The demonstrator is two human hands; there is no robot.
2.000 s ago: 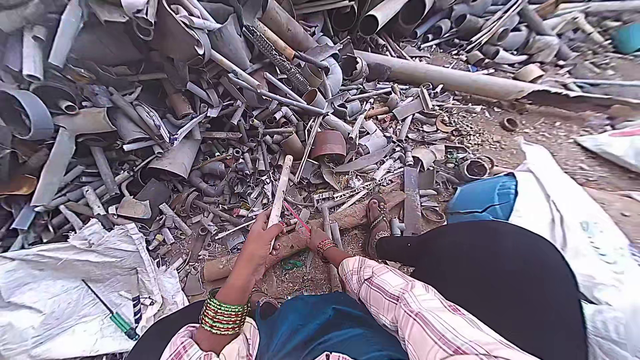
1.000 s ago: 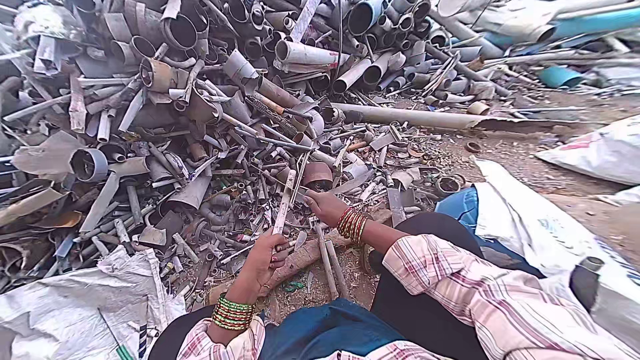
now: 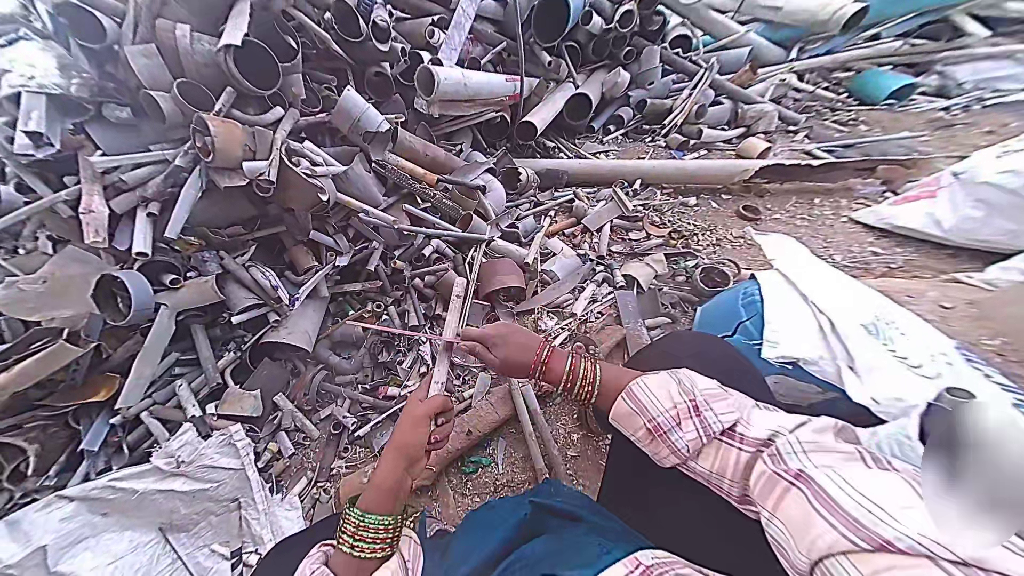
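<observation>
My left hand [image 3: 421, 424], below green and red bangles, is closed around the lower end of a pale flat plastic strip [image 3: 453, 320] that points up and away. My right hand [image 3: 500, 349], with red and gold bangles at the wrist, is closed on one end of a thin reddish strip or rod [image 3: 392, 330]. That thin piece crosses the pale strip and reaches out to the left of it; its exact kind cannot be told. Beyond my hands lies a short brown pipe piece [image 3: 502, 280] among scrap.
A high heap of scrap plastic pipes [image 3: 256, 68] fills the left and far side. A long grey pipe [image 3: 640, 171] lies across the ground behind. White woven sacks [image 3: 864, 336] lie at the right, another sack [image 3: 152, 512] at lower left. A brown pipe [image 3: 472, 436] lies before me.
The view has tilted up. Both hands still hold their pieces. Since one second ago, my right hand has come closer to the pale strip, with the thin piece now across it.
</observation>
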